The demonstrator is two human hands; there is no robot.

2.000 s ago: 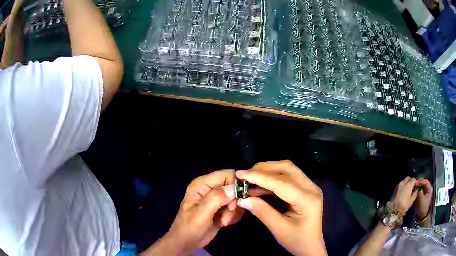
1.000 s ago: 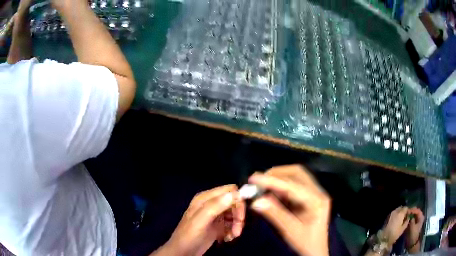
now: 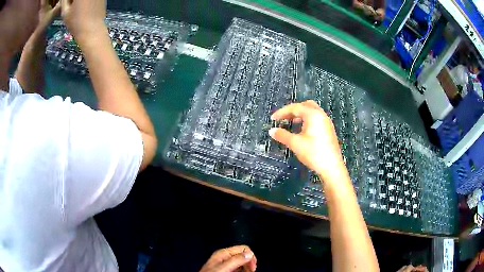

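My right hand (image 3: pixel 310 135) is over the right side of the tall stack of clear blister trays (image 3: pixel 233 98). Its thumb and index finger are closed around a small dark module (image 3: pixel 279 123), just above or at the top tray; whether it touches the tray cannot be told. The top tray shows rows of small silvery parts. My left hand (image 3: pixel 231 260) is low at the bottom edge, partly cut off, fingers curled together; whether it holds something cannot be told.
A tray of green boards (image 3: pixel 339 101) lies right of the stack, then a black-and-white tray (image 3: pixel 395 170) and a pale tray (image 3: pixel 438 186). A neighbour's arm (image 3: pixel 114 79) and tray (image 3: pixel 140 50) are at left. A wooden bench edge (image 3: pixel 249 198) runs in front.
My hands have parted. My right hand has moved up and forward from above the lap to the tray stack, with the small module. My left hand has dropped to the picture's bottom edge. The view has shifted.
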